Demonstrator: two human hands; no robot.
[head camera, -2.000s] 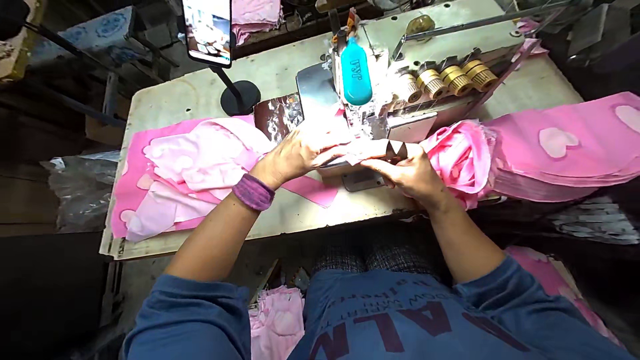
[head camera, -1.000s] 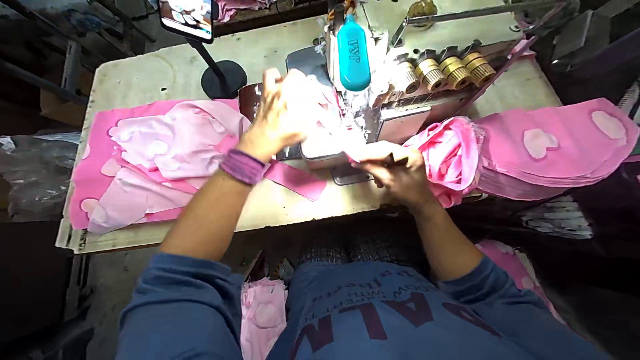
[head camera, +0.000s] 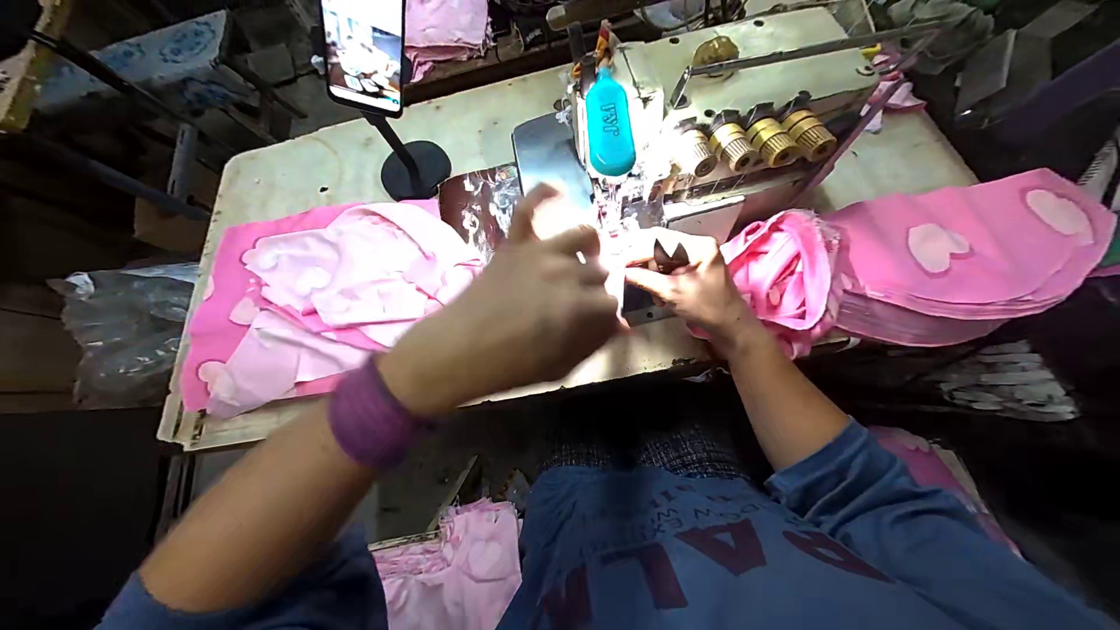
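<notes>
My left hand (head camera: 525, 297), with a purple band at the wrist, is raised in front of the needle area of an overlock sewing machine (head camera: 744, 79); its fingers are spread and blurred, and what lies beneath them is hidden. By the needle, my right hand (head camera: 700, 280) has a small dark pointed tool (head camera: 670, 256), perhaps thread snips, among its fingers and rests at the edge of some glare-whitened fabric. Bunched pink fabric (head camera: 783, 271) touches the right hand's outer side. Pale pink pieces (head camera: 350, 271) lie on a darker pink sheet at the left of the table.
A phone (head camera: 364, 52) stands on a round black base behind the left fabric. Gold tension knobs (head camera: 772, 140) line the machine's front. Stacked pink pieces with hearts (head camera: 962, 254) overhang the table's right side. More pink fabric (head camera: 472, 560) sits below the table edge.
My left hand was down at the fabric beside my right hand two seconds ago; it has since come off it and is raised. My right hand has stayed by the needle area.
</notes>
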